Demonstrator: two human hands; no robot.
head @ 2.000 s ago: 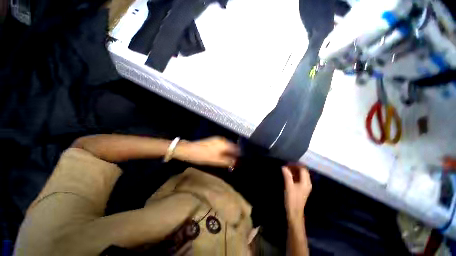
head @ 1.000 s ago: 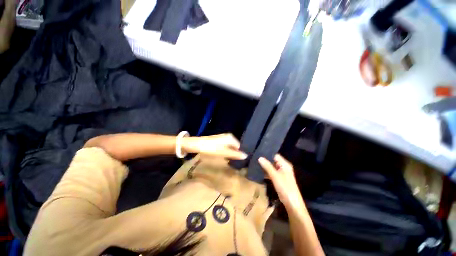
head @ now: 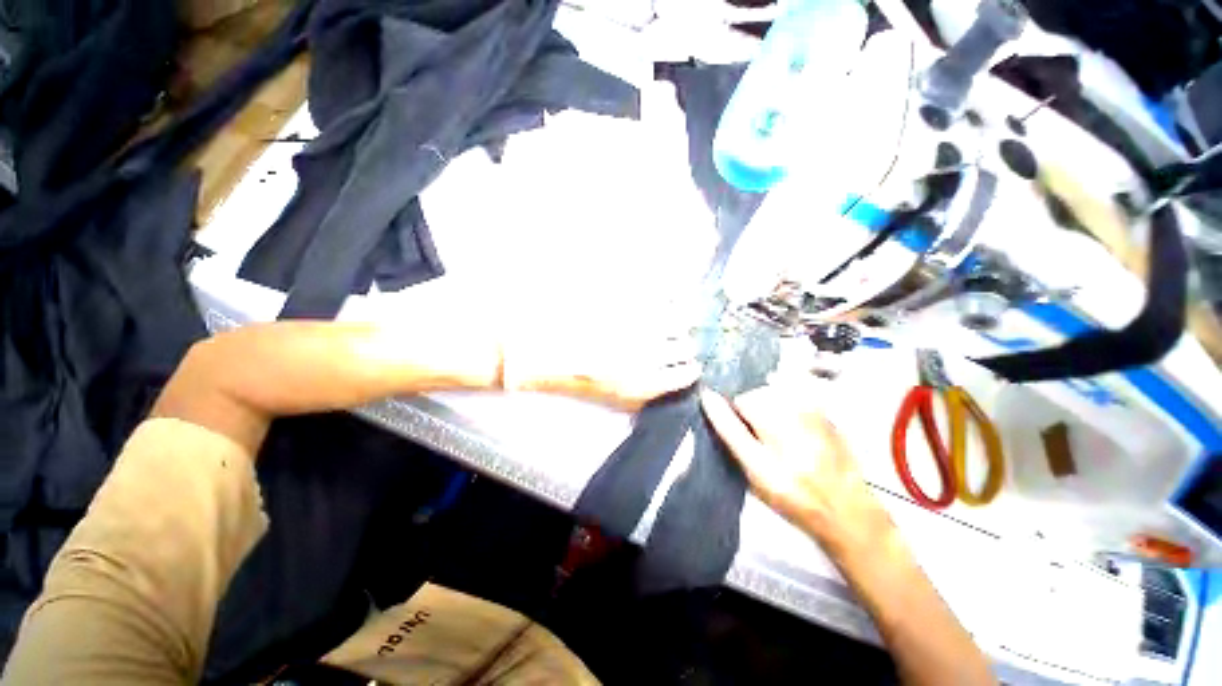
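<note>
A dark fabric strip [head: 697, 489] runs under the needle area of the white sewing machine [head: 858, 201]. Its two tails hang side by side over the table's front edge, with a white gap between them. My left hand [head: 617, 369] lies on the cloth just left of the needle area, overexposed, fingertips pressing down. My right hand [head: 791, 462] lies flat on the strip's right side, just in front of the presser foot area, fingers toward my left hand. The foot and needle [head: 771, 311] are small and hard to make out.
Scissors with red and yellow handles [head: 952, 436] lie right of the machine, beside a small brown block [head: 1060, 450]. Tangled dark strips [head: 389, 148] lie on the white table [head: 536, 201], upper left. Large dark cloth [head: 94, 349] hangs at the left. An orange item [head: 1161, 550] lies lower right.
Both hands have moved from the strip's tail ends near my lap up to the cloth by the needle. The view has shifted, showing more of the machine. The tails now hang free.
</note>
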